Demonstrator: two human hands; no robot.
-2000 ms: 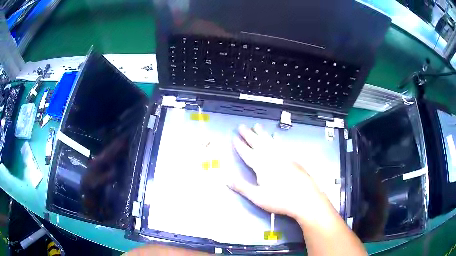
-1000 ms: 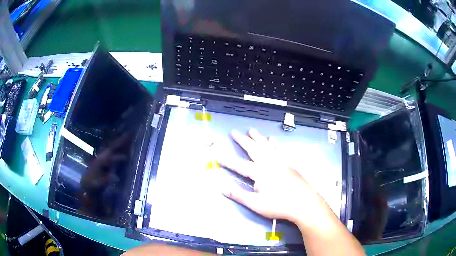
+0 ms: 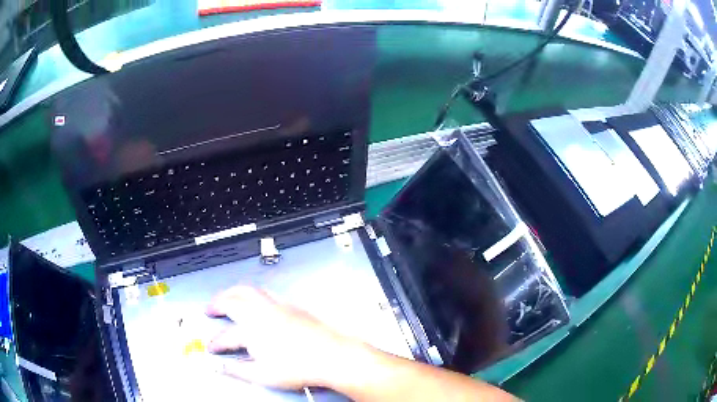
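A silver lid panel (image 3: 314, 286) in a black frame lies in front of me, its near part cut off by the bottom edge. My right hand (image 3: 267, 338) rests on it palm down, fingers apart and slightly bent, with nothing visible in it. The fingertips are beside a yellow tape piece (image 3: 194, 346). Another yellow tape (image 3: 158, 290) is near the upper left corner. A thin pale cable end shows below my wrist. The black keyboard base (image 3: 220, 188) lies beyond the hinge seam. My left hand is out of view.
Glossy black screens stand at the right (image 3: 448, 259) and left (image 3: 59, 314), the right one with clear film. Black parts (image 3: 562, 228) with pale sheets (image 3: 590, 161) lie farther right. A dark cable (image 3: 527, 59) hangs beyond. A yellow-black floor line (image 3: 676, 330) is at right.
The view has turned right, so the laptop sits farther left and lower. My right hand's fingers are more bent. The skin at the bottom left edge is gone from view.
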